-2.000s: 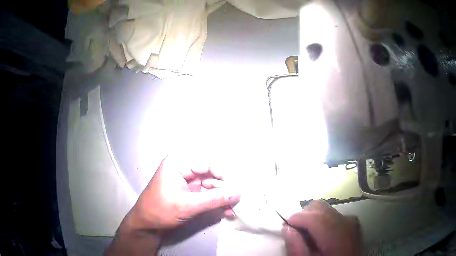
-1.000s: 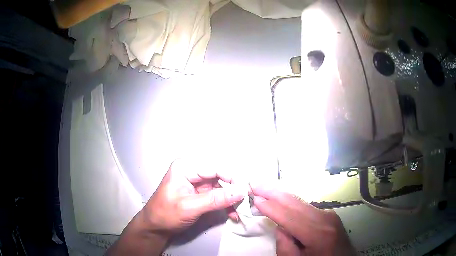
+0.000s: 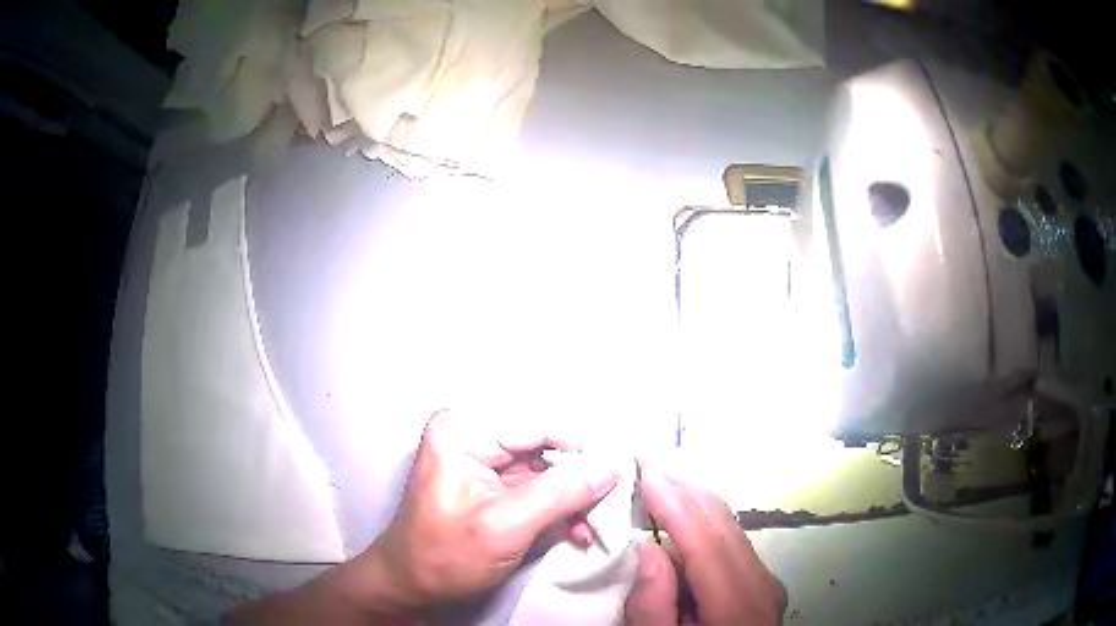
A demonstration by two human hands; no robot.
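Note:
A cream-white cut fabric panel (image 3: 573, 589) hangs below my hands at the bottom middle. My left hand (image 3: 490, 514) pinches its upper edge between thumb and fingers. My right hand (image 3: 704, 556) is close beside it on the right, holding a thin dark pointed tool (image 3: 638, 495) upright against the cloth edge. Lamp glare bleaches out the cloth's upper end, and the tool's exact contact with it cannot be told.
A second cut panel (image 3: 214, 404) with a curved edge lies at left, a dark-grey rectangle at its top. A crumpled fabric pile (image 3: 416, 73) lies at the back. The sewing machine head (image 3: 918, 245) overhangs the right side.
My right hand came in from the right to meet my left hand at the cloth, and the dark tool now shows upright. The view has shifted, with the machine head further right.

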